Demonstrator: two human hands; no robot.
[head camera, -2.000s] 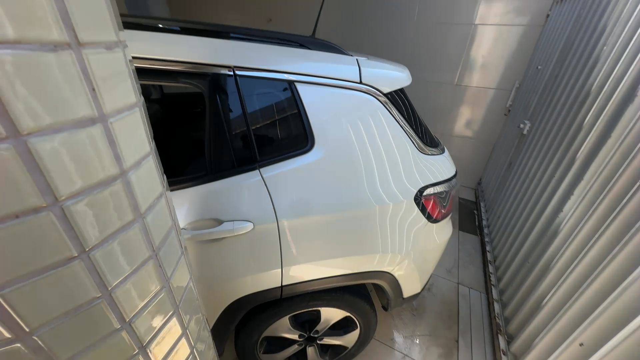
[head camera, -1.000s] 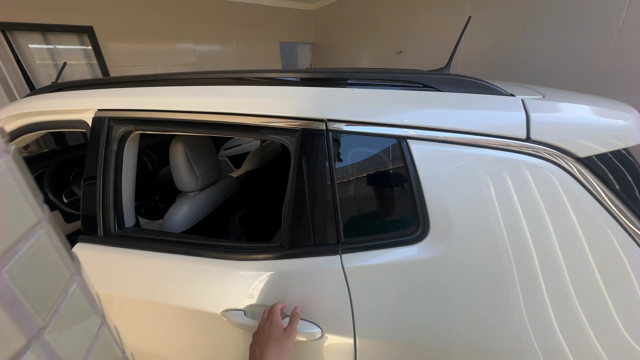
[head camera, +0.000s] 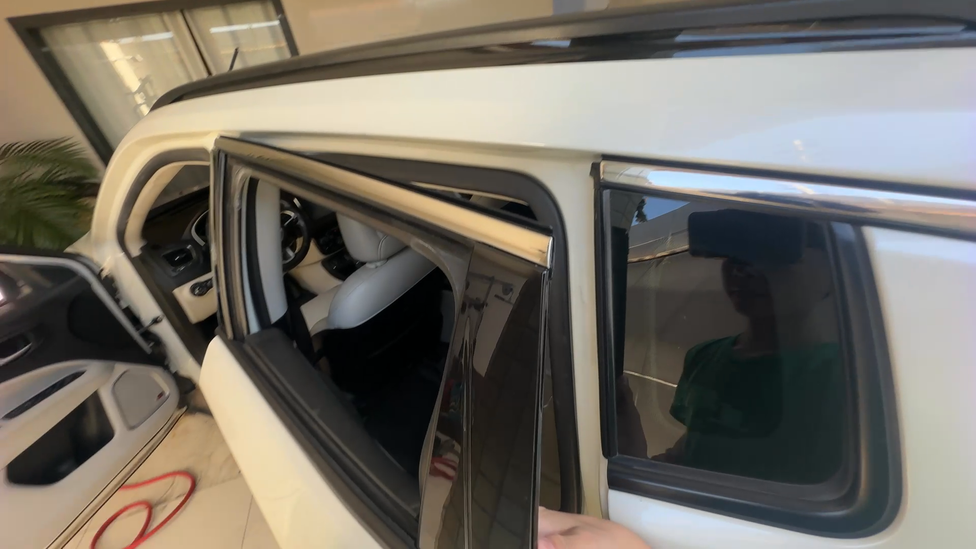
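A white car's rear side door (head camera: 252, 442) stands partly open, swung out from the body. What looks like my left hand (head camera: 587, 530) is at the bottom edge of the view, against the rear edge of this door beside its dark pillar trim; its fingers are mostly hidden. The door's window opening shows a light grey seat (head camera: 374, 286) and a steering wheel (head camera: 293, 232) inside. To the right of the door is a dark fixed quarter window (head camera: 732, 343), which reflects a person in green. My right hand is out of view.
The front door (head camera: 72, 389) is wide open at the left. A red hose or cable (head camera: 145, 507) lies looped on the tiled floor between the two doors. Behind the car are a curtained window (head camera: 122, 61) and a palm plant (head camera: 46, 191). A black roof rail (head camera: 457, 57) runs along the top.
The rear door, closed one second ago with a hand at its handle, is now partly open. The hand has gone from the handle to the door's rear edge. The view has turned and moved closer.
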